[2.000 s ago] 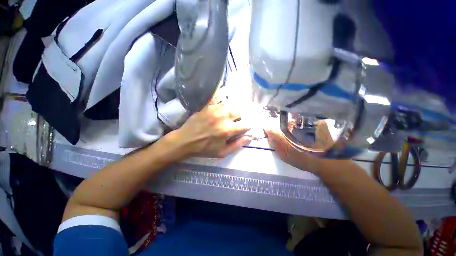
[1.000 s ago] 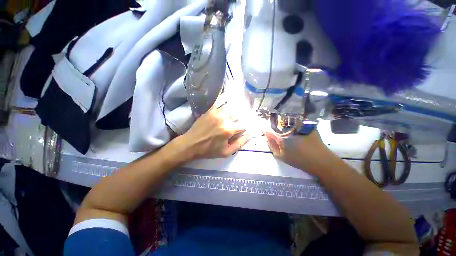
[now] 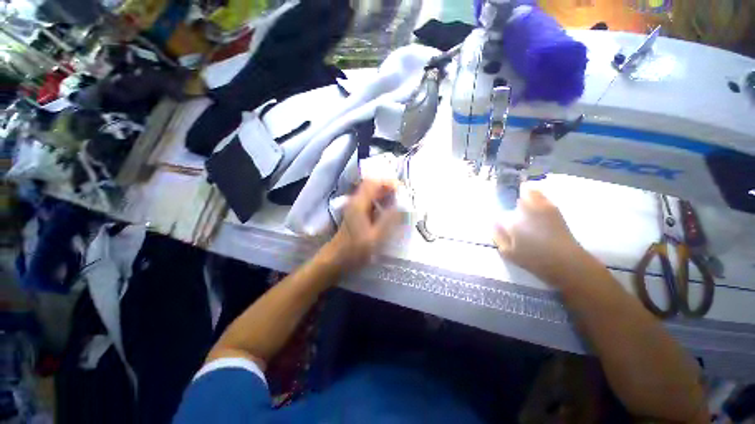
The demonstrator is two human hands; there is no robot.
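The sewing machine (image 3: 596, 141) has a white body with a blue stripe, and its needle area is washed out by bright glare. My left hand (image 3: 364, 224) is blurred, left of the needle, beside the light grey garment panels (image 3: 319, 170); I cannot tell if it holds anything. My right hand (image 3: 534, 236) is just right of the needle area, its fingers bent near the bright spot; whether it holds cloth is hidden by glare. A small dark-edged piece (image 3: 425, 229) lies on the table between my hands.
Scissors (image 3: 675, 277) with orange-yellow handles lie at the right, beside a dark red tool (image 3: 692, 225). A grey oval attachment (image 3: 420, 112) hangs left of the needle. A purple tuft (image 3: 545, 54) is on the machine. Cloth scraps (image 3: 99, 116) pile at the far left. A ruler strip (image 3: 472, 290) edges the table.
The view has lifted and widened. My left hand has moved left, away from the needle and my right hand, leaving a wide gap. The small dark-edged piece now shows between them.
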